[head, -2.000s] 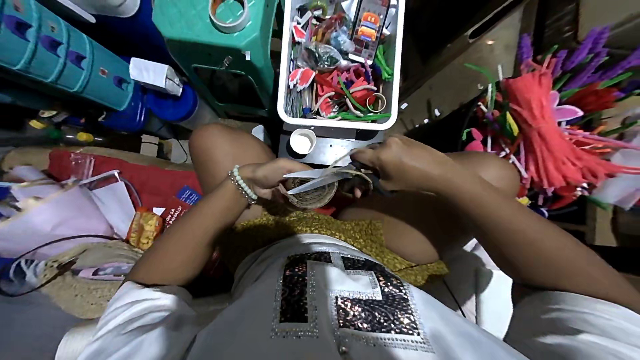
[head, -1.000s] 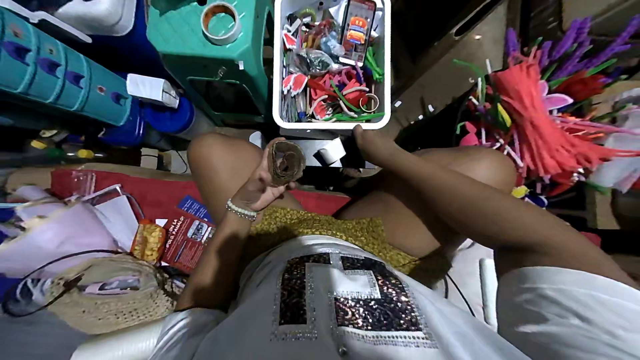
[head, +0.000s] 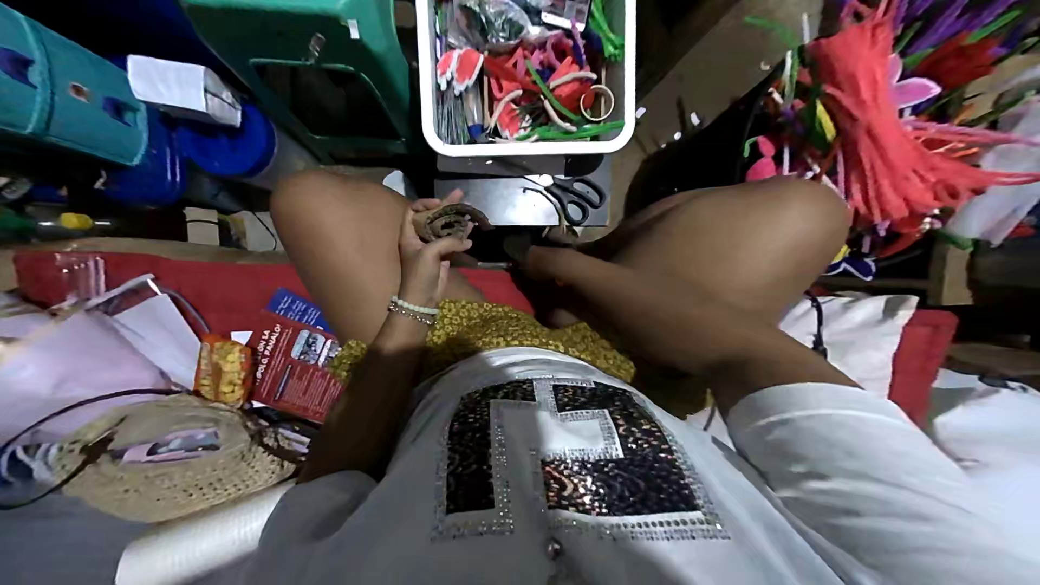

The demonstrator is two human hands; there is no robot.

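My left hand (head: 426,252), with bead bracelets at the wrist, holds a rolled brown strip (head: 449,223) whose spiral end faces up; its material is not clear. My right hand (head: 532,253) is low between the knees, dark and partly hidden, so its fingers and any hold cannot be made out. Black-handled scissors (head: 575,197) lie on a grey surface (head: 504,199) just beyond both hands. Behind that surface stands a white-rimmed bin (head: 528,149) with red, pink and green craft pieces and a wooden ring (head: 597,102).
Fuzzy red stems (head: 881,122) and purple ones fill the right side. A green plastic stool (head: 325,81) and teal drawers (head: 73,89) stand at the back left. A woven straw item (head: 171,479), a red leaflet (head: 296,366) and a white roll (head: 199,536) lie at the left.
The scissors, at my hands two seconds ago, now lie on the grey surface. My right hand has moved down between the knees from near the bin. My left hand keeps the roll.
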